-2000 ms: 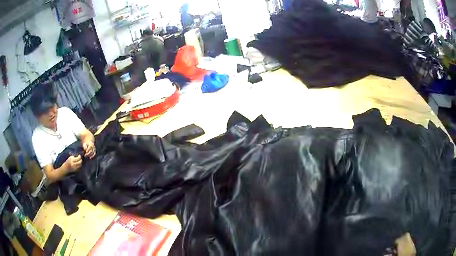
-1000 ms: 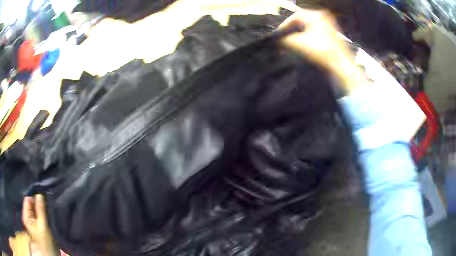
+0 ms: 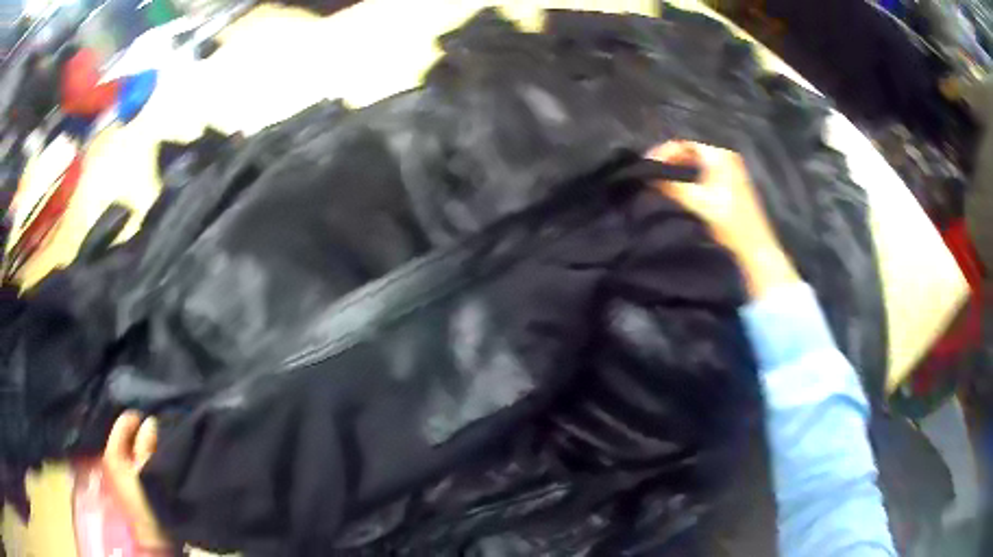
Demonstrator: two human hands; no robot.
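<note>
A large black shiny jacket (image 3: pixel 468 337) lies before me, with dull black lining (image 3: pixel 294 457) turned towards me and a long shiny band (image 3: pixel 359 316) running diagonally across it. My right hand (image 3: pixel 702 190), in a light blue sleeve, pinches the jacket's edge at the upper right. My left hand (image 3: pixel 131 452) is at the lower left with its fingertips at the jacket's edge; its grip is partly hidden. More black shiny garments (image 3: pixel 523 98) lie behind the jacket. The picture is blurred, and no tool can be made out.
The pale yellowish table (image 3: pixel 283 54) shows behind and at the right. A blue item (image 3: pixel 135 95) and a red item (image 3: pixel 85 82) are at the far left. A dark pile (image 3: pixel 838 44) is at the upper right. A pink-red printed packet (image 3: pixel 96 506) lies at the lower left.
The view has turned from the wide table to the jacket, now held in both hands. Since one second ago, my right hand and the held edge appear lower, and more garments show behind.
</note>
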